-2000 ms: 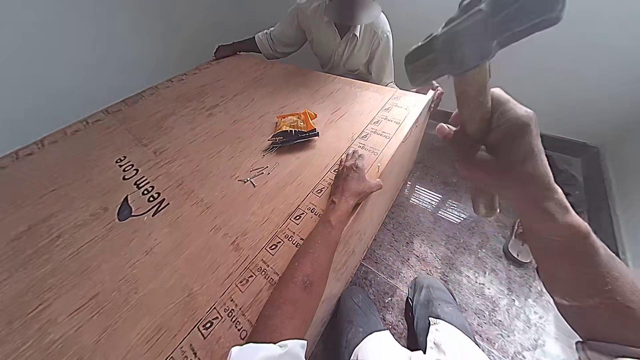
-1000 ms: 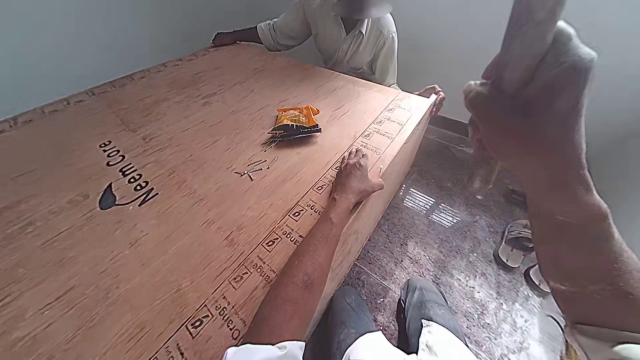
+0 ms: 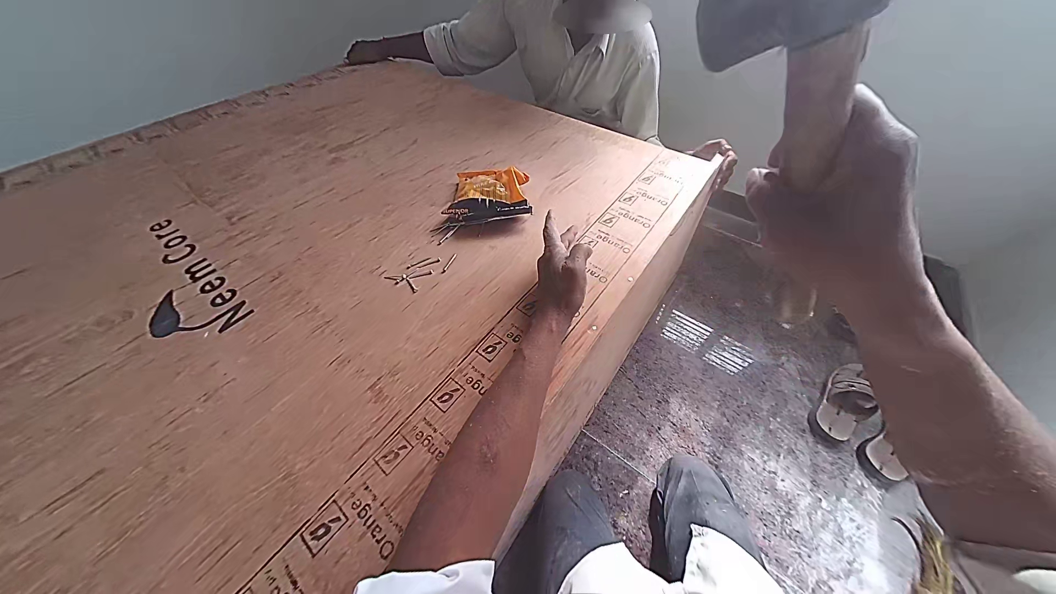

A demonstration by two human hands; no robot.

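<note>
My right hand grips the wooden handle of a hammer, raised at the upper right; its metal head is cut off by the top edge. My left hand is over the plywood panel near its right edge, index finger pointing forward, the other fingers partly curled. Whether it holds a nail cannot be told. Loose nails lie on the panel to its left. Beyond them rests an orange and black plastic packet with nails at its mouth. Small nail heads show along the panel's edge.
Across the panel a person in a light shirt has one hand on the far left corner and the other at the far right corner. Sandals lie on the glossy stone floor at the right. A wall stands behind.
My left hand has lifted from its flat, spread pose at the panel's edge and now points forward with curled fingers. My right hand has moved with the hammer, whose head is again in view.
</note>
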